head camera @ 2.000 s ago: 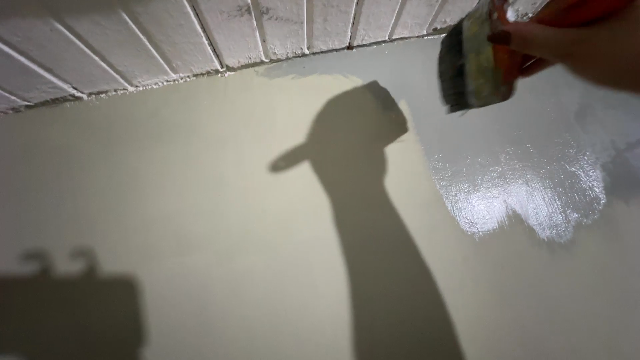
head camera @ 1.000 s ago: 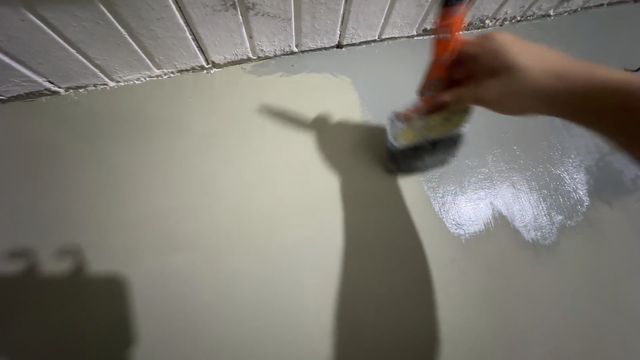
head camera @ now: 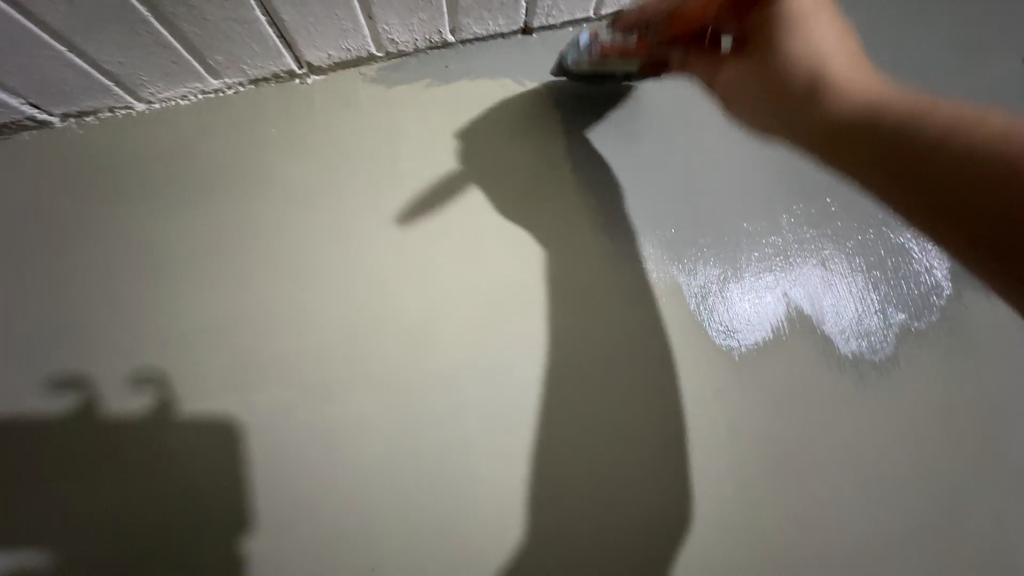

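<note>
At the top right, my right hand (head camera: 760, 60) is closed around a wide paintbrush (head camera: 600, 54) with an orange-red handle, which is blurred. The brush's dark bristles lie against the wall just below the ceiling edge. Grey wet paint (head camera: 688, 168) covers the wall under and right of the brush, with a shiny, ragged lower border. Left of it the wall (head camera: 280, 280) is pale greenish beige. A thin grey streak (head camera: 448, 64) runs leftward along the ceiling line. My left hand is out of the picture.
White ceiling boards (head camera: 240, 32) with grooves meet the wall along a rough, dark joint. The shadow (head camera: 608, 360) of my arm and brush falls down the middle of the wall. A boxy shadow (head camera: 120, 488) with two hook shapes lies at the lower left.
The brush was upright and lower on the wall one second ago, at the left border of the grey paint. My right hand has moved it up to the ceiling edge and tilted it over.
</note>
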